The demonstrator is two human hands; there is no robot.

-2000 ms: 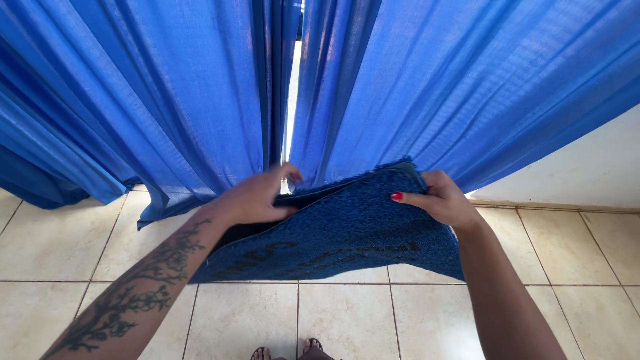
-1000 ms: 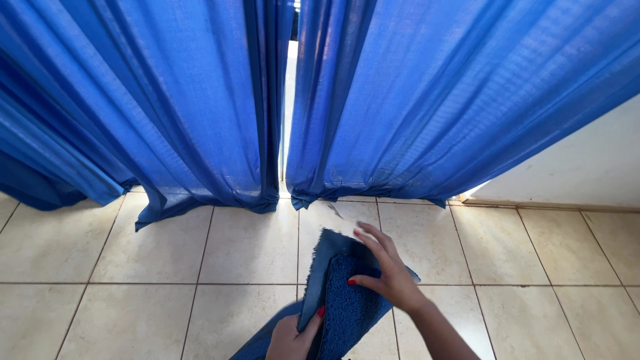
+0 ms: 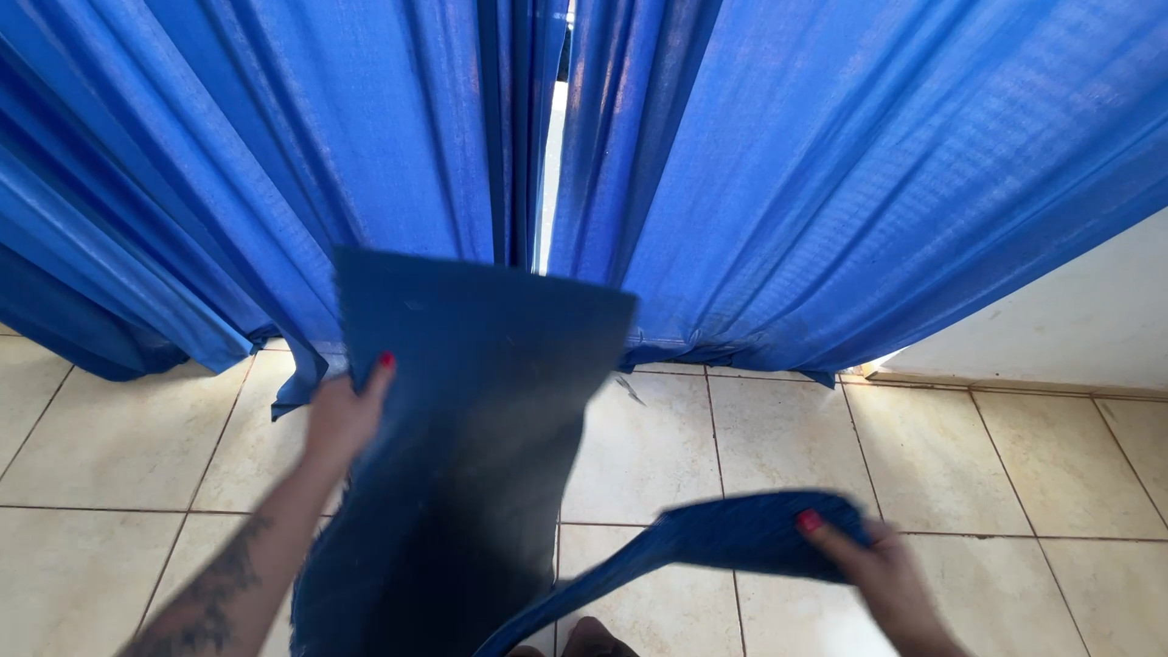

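Observation:
A dark blue mat [image 3: 465, 392] hangs in the air between my hands, its smooth backing facing me and one edge frayed. My left hand [image 3: 347, 411] grips that frayed edge, thumb on the backing. Lower down at the right, my right hand [image 3: 867, 557] pinches the other end, which is folded and twisted into a narrow band. Motion blurs both the right hand and that end. The upper part of the mat covers some of the blue curtains [image 3: 401, 137] behind it.
Blue curtains reach down to the beige floor tiles [image 3: 639, 447], with a bright narrow gap between them. A white wall [image 3: 1058, 319] stands at the right. My feet [image 3: 593, 639] show at the bottom edge, partly under the mat. A small grey mark or scrap [image 3: 630, 391] lies near the curtain hem.
The mat was bunched low between my hands one second ago; now it is opened out with its backing showing. My left hand has moved up and left, my right hand to the right.

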